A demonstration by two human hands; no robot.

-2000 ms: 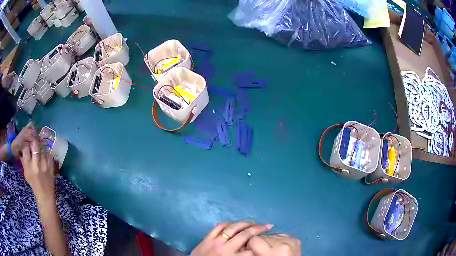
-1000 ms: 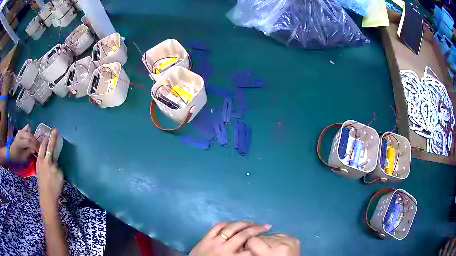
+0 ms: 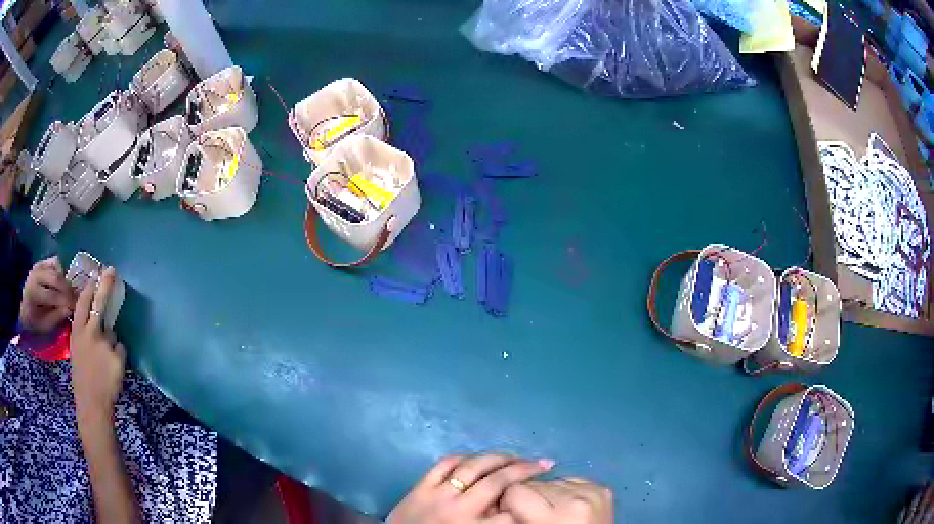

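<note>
My left hand (image 3: 463, 495), with a ring, and my right hand (image 3: 558, 503) rest together at the bottom edge, fingers overlapping and partly cut off. No object shows in them. Ahead lie loose dark blue strips (image 3: 495, 280). Beside them on the left stand two cream housings, the front one (image 3: 396, 215) with a brown strap, a yellow battery (image 3: 370, 190) and a dark board. At the right stand three strapped housings (image 3: 725, 350) with blue strips inside. The right one of the back pair holds a yellow battery (image 3: 799, 328); its neighbour holds a light-blue one.
A neighbour's hands (image 3: 94, 358) hold a housing at the left edge. Several more housings (image 3: 231, 197) stand at the upper left. A crumpled plastic bag (image 3: 625, 51) lies at the far edge. A cardboard tray (image 3: 811, 154) of white rings stands at the upper right.
The neighbour's hands have shifted on their housing, which now shows more upright. The whole view has drifted slightly. My hands have stayed together in place.
</note>
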